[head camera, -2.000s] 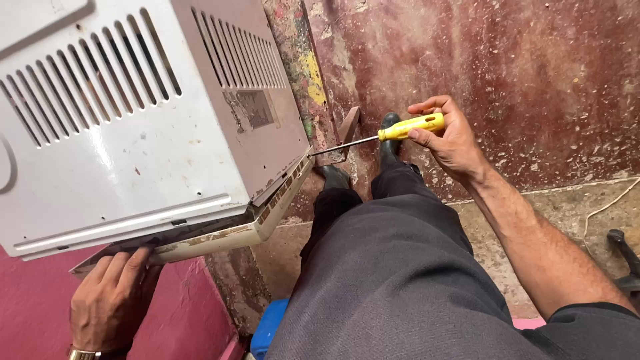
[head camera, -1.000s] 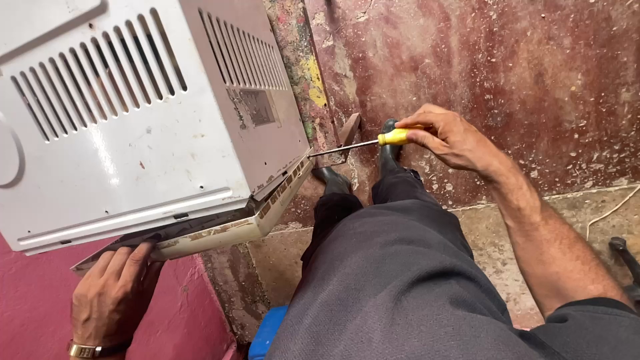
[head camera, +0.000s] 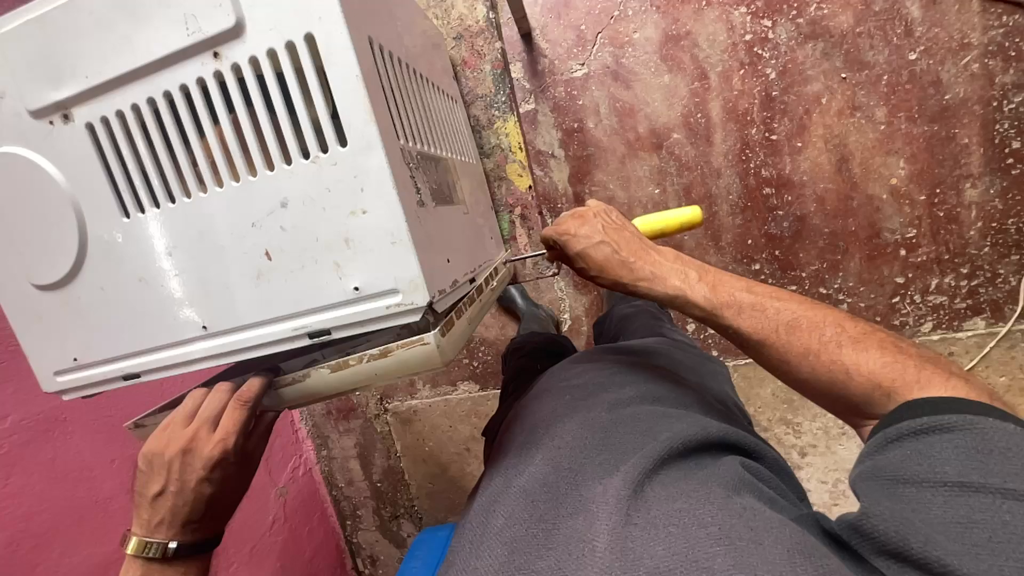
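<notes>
A white metal appliance housing (head camera: 264, 232) with slotted vents fills the upper left. Along its lower edge a worn cream plastic panel (head camera: 360, 370) sits at an angle, with a dark gap between the two. My left hand (head camera: 192, 456), a gold-coloured watch on its wrist, grips the panel's left end, fingertips hidden in the gap. In my right hand (head camera: 604, 244) is a screwdriver with a yellow handle (head camera: 670, 222); my fingers are round its shaft near the tip end. The tip meets the panel's right corner, where housing and panel come together.
A pink surface (head camera: 264, 512) lies below the housing at the left. The floor is worn red and grey, with a paint-stained strip (head camera: 512, 152) beside the housing. My dark shoe (head camera: 528, 310) stands near the corner. A blue object (head camera: 426, 550) shows at the bottom, a pale cord (head camera: 996, 340) at the right.
My right hand has moved from the screwdriver's yellow handle down to its shaft, nearer the panel's corner. My left hand stays on the panel.
</notes>
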